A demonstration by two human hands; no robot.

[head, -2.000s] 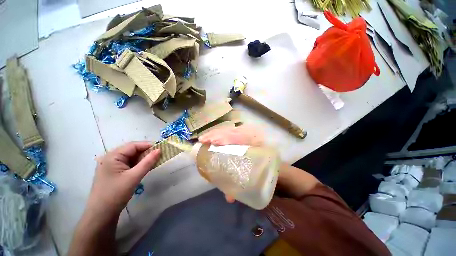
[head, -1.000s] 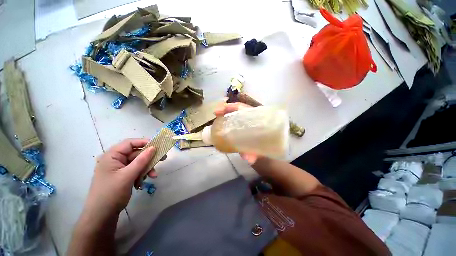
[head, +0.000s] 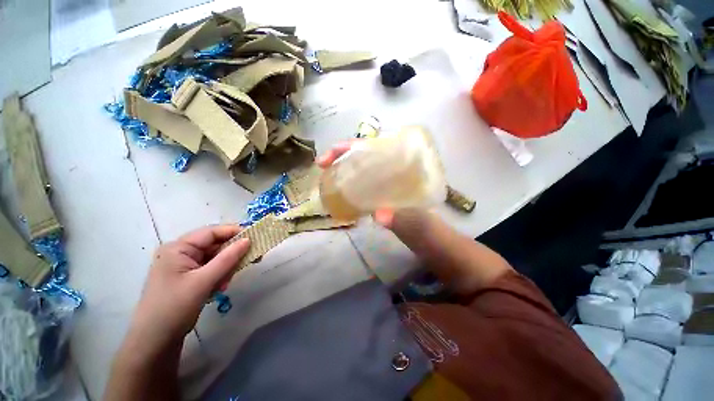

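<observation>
My left hand [head: 192,270] pinches a khaki webbing tab [head: 266,237] between thumb and fingers, with a bit of blue-wrapped hardware below the hand. My right hand [head: 391,218], mostly hidden behind the bottle, holds the translucent cream glue bottle [head: 384,174] tilted, its nozzle pointing left toward the tab's free end. The bottle is slightly blurred; whether the tip touches the tab I cannot tell. More tabs [head: 301,188] with blue film lie just behind. A large pile of webbing tabs [head: 227,117] lies further back.
A hammer [head: 460,200] lies partly hidden behind the bottle. A black lump [head: 397,74] and a knotted red bag [head: 528,82] are beyond it. Tabs [head: 33,180] and a clear plastic bag [head: 30,337] are at left. White bundles [head: 626,313] are lower right, off the table [head: 501,207].
The bottle moved from over the tab to the right, then slightly up and back left. The tab tilted up in my left hand, then lowered toward the right again.
</observation>
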